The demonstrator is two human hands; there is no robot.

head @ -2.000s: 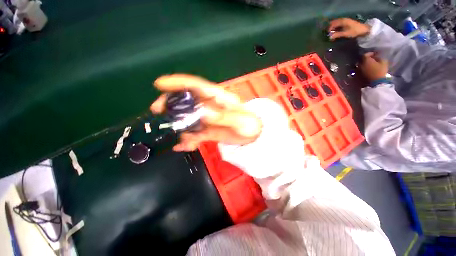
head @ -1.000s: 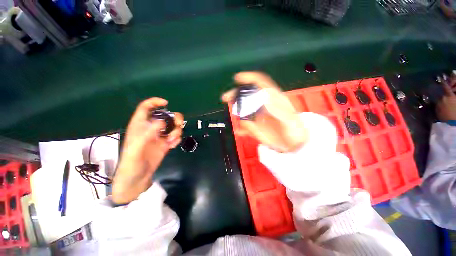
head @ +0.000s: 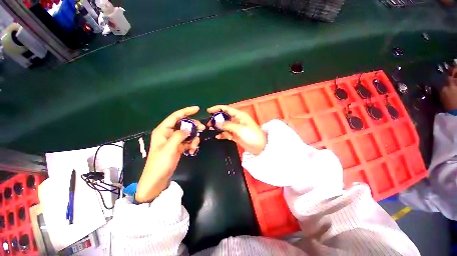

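My left hand [head: 168,145] holds a round dark glossy unit [head: 187,128] between thumb and fingers, its face up with a white reflection. My right hand [head: 239,129] holds a second round dark unit [head: 219,120], also with a white reflection. The two units are close side by side over the far edge of the dark mat [head: 210,180]. Another round unit [head: 192,150] shows just below my left fingers, partly hidden by them. The red tray [head: 320,125] lies right of the mat, under my right forearm, with several dark tailed discs [head: 355,121] in its far-right pockets.
The green belt [head: 165,65] runs behind, with a dark disc [head: 296,68] on it. At left are paper [head: 60,200], a pen [head: 71,197], a cable [head: 95,177], a calculator [head: 75,246] and another red tray [head: 24,192]. A white bottle [head: 118,21] stands upper left. Another person's hand [head: 449,92] is far right.
My left hand came into view with a unit between the first two frames. Since then both hands have come together, the right moving left and down, the left moving right. The view has shifted left overall.
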